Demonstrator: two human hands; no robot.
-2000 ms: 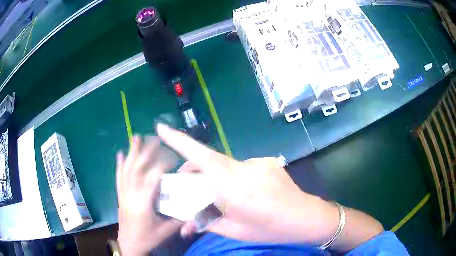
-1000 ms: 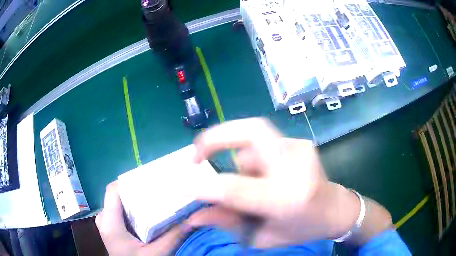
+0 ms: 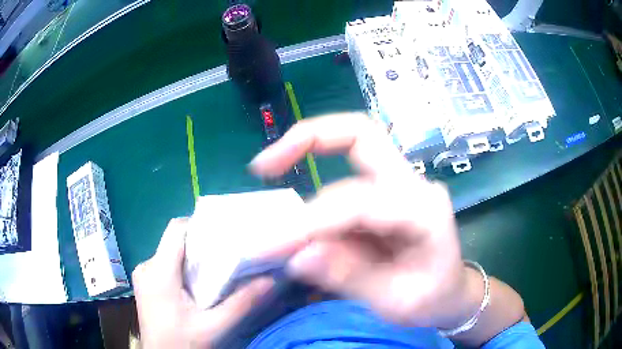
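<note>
A white retail carton (image 3: 235,225) is held low in front of me, tilted, with a blank face up. My left hand (image 3: 184,293) grips its left end and underside. My right hand (image 3: 382,232) is over the carton's right part, blurred, with the index finger raised and bent and the thumb apart from it. Whether the right fingers touch the carton or hold something small cannot be told. The carton's far end is hidden behind the right hand.
A black heat gun (image 3: 256,75) lies mid-bench. Overlapping white cartons (image 3: 450,82) with hang tabs are at right. One white carton (image 3: 95,228) lies at left beside a white sheet (image 3: 44,225) and black tray (image 3: 15,204). Wooden slats (image 3: 603,204) stand at far right.
The hands were together around a carton end two seconds ago. The carton has since turned with its blank face up in my left hand. My right index finger has risen off it.
</note>
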